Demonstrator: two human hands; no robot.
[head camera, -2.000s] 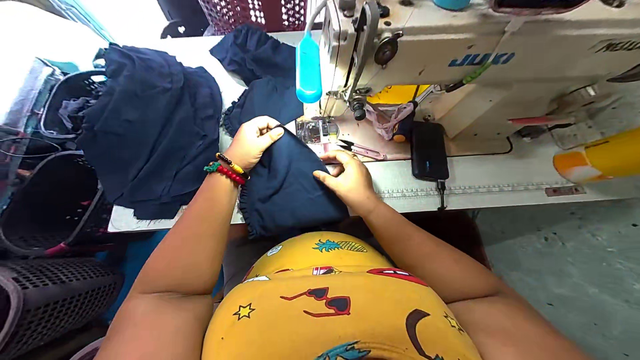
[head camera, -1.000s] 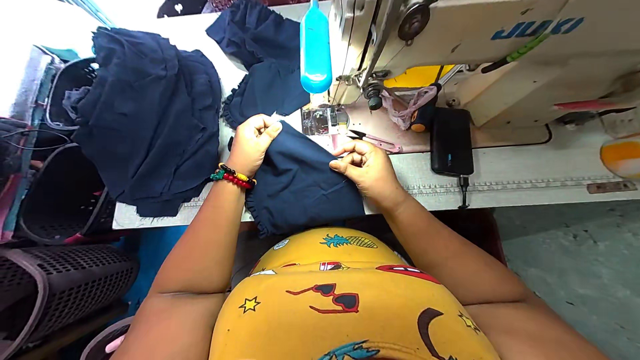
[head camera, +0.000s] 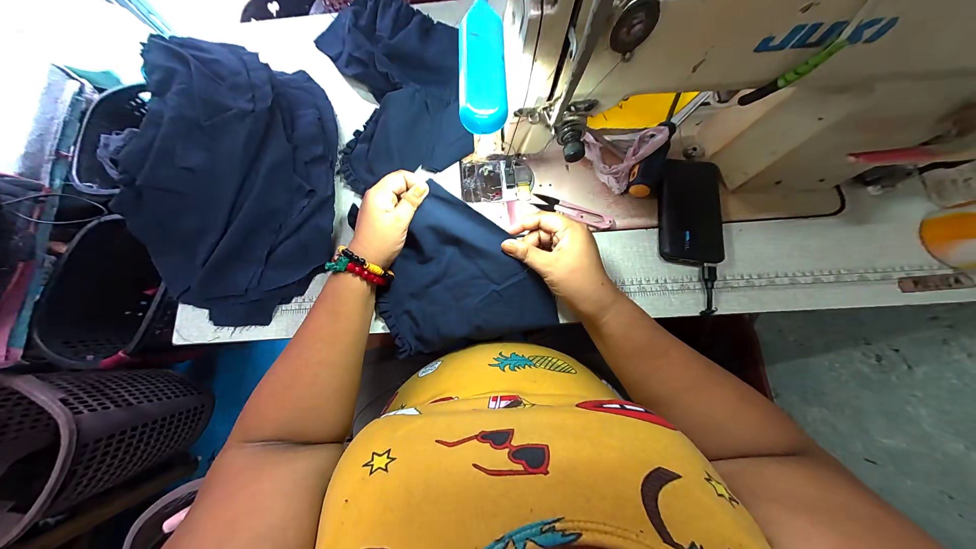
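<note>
A navy fabric piece (head camera: 465, 267) with a gathered edge lies over the front edge of the sewing table. My left hand (head camera: 389, 217) pinches its upper left corner, and my right hand (head camera: 560, 255) pinches its upper right edge. Just beyond the cloth is the presser foot and needle plate area (head camera: 496, 179) of a Juki sewing machine (head camera: 732, 76). Pink-handled thread snips (head camera: 576, 213) lie beside my right hand. Another navy piece (head camera: 412, 133) with a ruffled edge rests behind my left hand.
A large stack of navy fabric (head camera: 236, 175) covers the table's left side. A black power bank (head camera: 690, 212) with a cable sits at right, near a measuring tape (head camera: 801, 276) along the table edge. A blue lamp (head camera: 483, 69) hangs by the needle. Plastic baskets (head camera: 130, 427) stand at left.
Both hands keep their pinch on the navy cloth, with little plain movement. The view has shifted closer to the table and machine.
</note>
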